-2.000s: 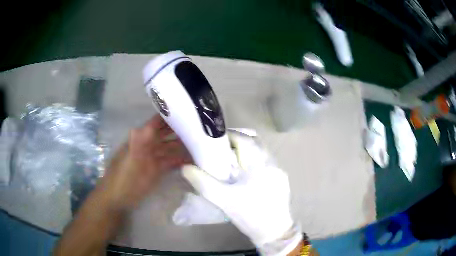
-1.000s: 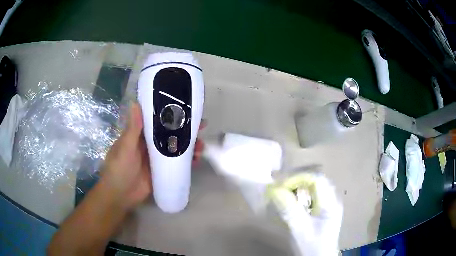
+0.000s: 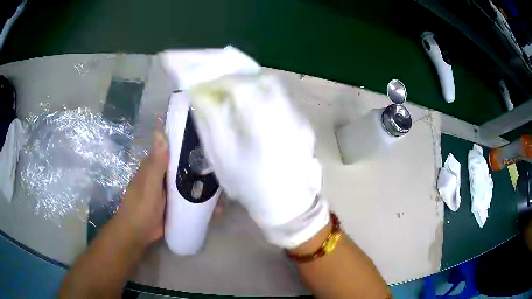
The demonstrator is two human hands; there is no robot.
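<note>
My bare left hand point(image 3: 143, 195) grips the white handset point(image 3: 188, 230) around its handle from the left side, holding it upright with its black oval panel facing me. My gloved right hand point(image 3: 259, 157), slightly blurred, is over the upper part of the handset and hides its wide end and part of the panel. It holds a white cleaning cloth point(image 3: 204, 65) at the handset's top end. The glove's yellowish fingertips lie against the cloth.
Crinkled clear film point(image 3: 79, 163) lies at the left. A whitish dispenser bottle point(image 3: 367, 135) stands at the right with its metal lid flipped open. Two crumpled white cloths point(image 3: 480, 184) lie at the far right, near an orange bottle point(image 3: 510, 153). More handsets point(image 3: 441, 67) lie on the green conveyor belt point(image 3: 326, 41).
My right hand has moved up and left from the lower right onto the handset, bringing the cloth to its top end. My left hand keeps its hold, and the handset is slightly lower.
</note>
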